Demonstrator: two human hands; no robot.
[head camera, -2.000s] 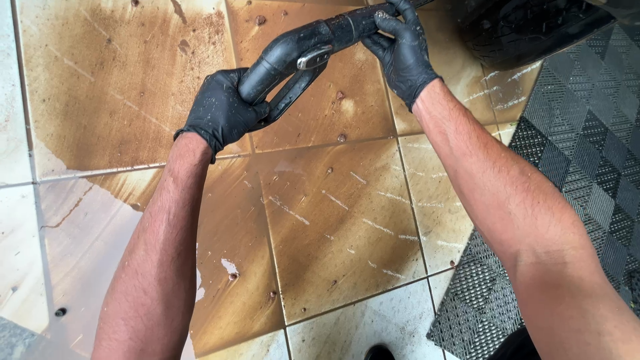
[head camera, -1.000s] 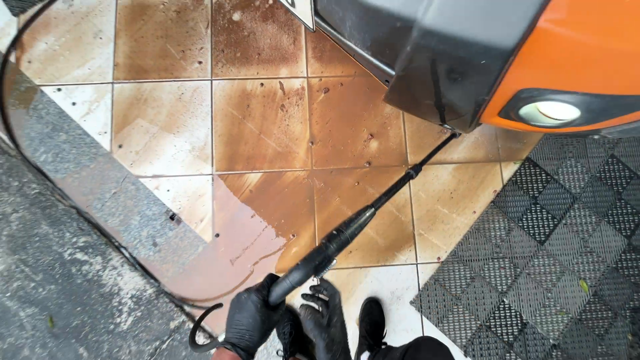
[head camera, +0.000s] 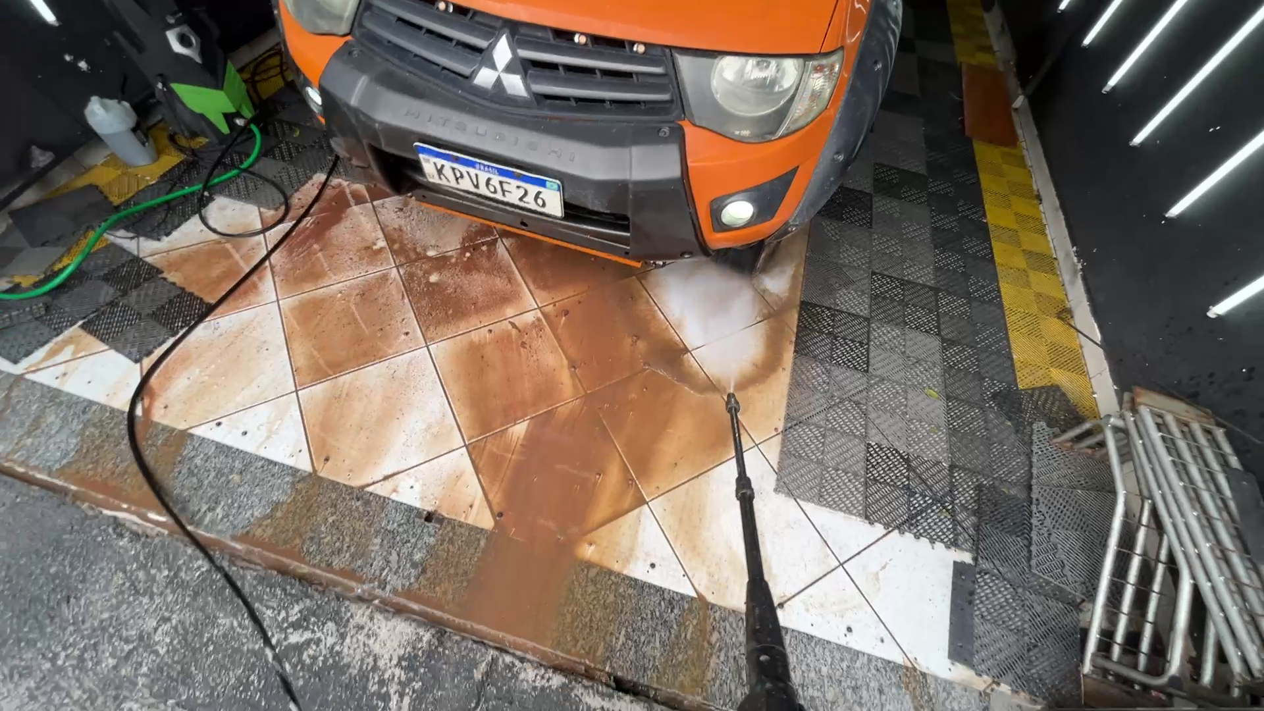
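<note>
The black lance of a pressure washer (head camera: 755, 563) rises from the bottom edge, its nozzle tip pointing away from me. White spray (head camera: 726, 336) leaves it and strikes the floor tiles below the front corner of an orange Mitsubishi vehicle (head camera: 750, 178). Brown muddy water (head camera: 553, 474) covers many of the white tiles and runs over the grey stone edge. Both my hands are outside the view, so their hold on the lance is hidden.
A black hose (head camera: 158, 474) crosses the floor at the left. Behind it lie a green hose (head camera: 94, 242) and a black-and-green machine (head camera: 202, 94). Grey plastic grid mats (head camera: 869, 365) stretch along the right, with metal racks (head camera: 1165, 553) at the lower right beside a dark wall.
Both gloved hands, seen earlier on the black gun and lance, have left the view. Spray now shows at the nozzle. The view has shifted widely, showing the vehicle's front.
</note>
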